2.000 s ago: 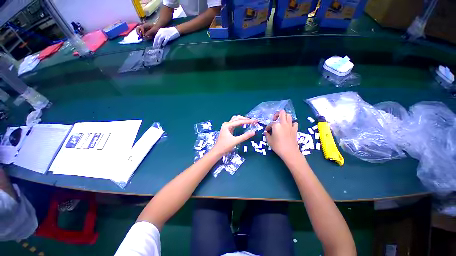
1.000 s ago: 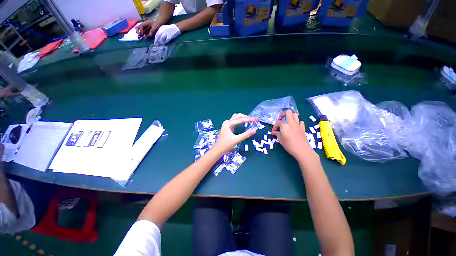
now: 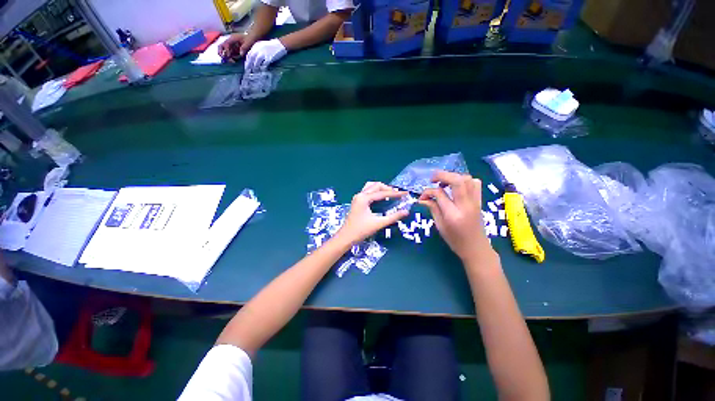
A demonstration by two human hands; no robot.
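My left hand [image 3: 370, 213] and my right hand [image 3: 459, 210] meet fingertip to fingertip over the bench. My left fingertips hold a small clear bag [image 3: 405, 200] with a dark edge. My right thumb and finger pinch a tiny white part [image 3: 424, 200] at its opening. Loose white parts [image 3: 413, 229] lie scattered beneath and beside my right hand. Filled small bags [image 3: 324, 222] lie in a heap left of them, partly behind my left hand. A medium clear bag [image 3: 431, 168] lies flat behind my fingers.
A yellow utility knife [image 3: 520, 227] and large clear bags [image 3: 576, 205] lie at right. A printed sheet [image 3: 154, 229] and a long bagged white item [image 3: 225, 236] lie at left. A bagged white unit [image 3: 555, 104] sits farther back. Another person's gloved hand [image 3: 265, 55] is across the bench.
My right hand has risen from the loose parts and moved left to my left fingertips, now with a white part. The bagged units at the back have shifted right.
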